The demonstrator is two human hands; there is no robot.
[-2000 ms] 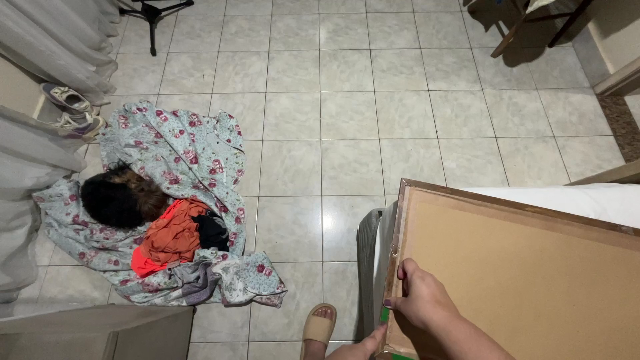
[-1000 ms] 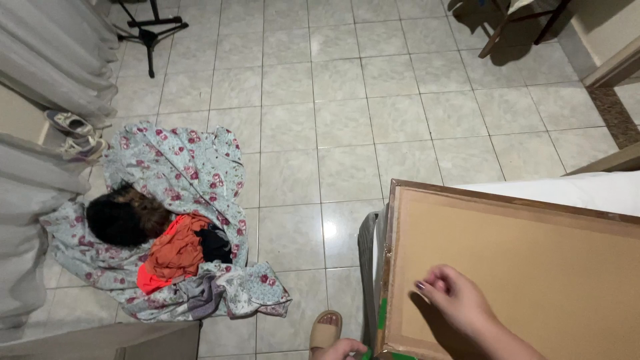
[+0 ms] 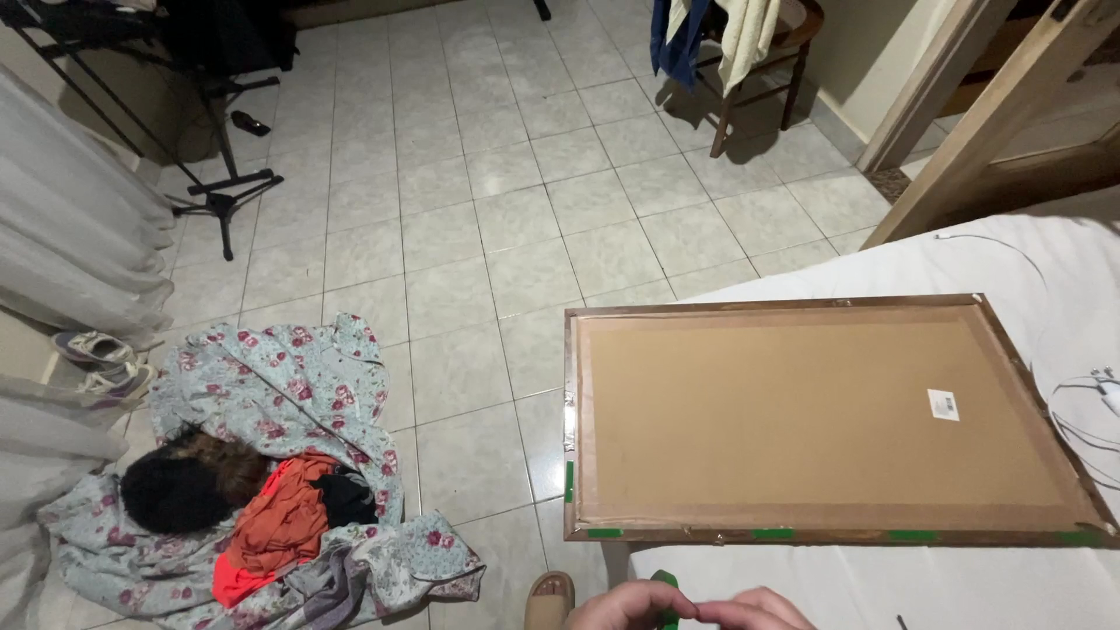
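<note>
A large rectangular frame with a brown backing board [image 3: 752,420] lies face down on a white-covered bed [image 3: 875,586], its left end reaching over the bed's edge. Green tape pieces [image 3: 773,533] sit along its near and left edges, and a small white label [image 3: 943,405] is on the board. At the bottom edge, my left hand [image 3: 630,605] and my right hand [image 3: 757,610] meet at the fingertips, just below the frame. A green piece [image 3: 667,595] shows at my left fingers, partly hidden; whether it is gripped cannot be told.
A floral cloth [image 3: 280,376] with dark fur-like and orange fabric [image 3: 284,521] lies on the tiled floor at left. Shoes [image 3: 109,363] are by the curtain [image 3: 79,210]. Black stands [image 3: 223,197], a draped chair [image 3: 752,70], a wooden door [image 3: 989,131] and white cables [image 3: 1094,394] surround the area.
My right hand has left the backing board and come together with my left hand below the frame. The view has shifted, showing more of the frame and room.
</note>
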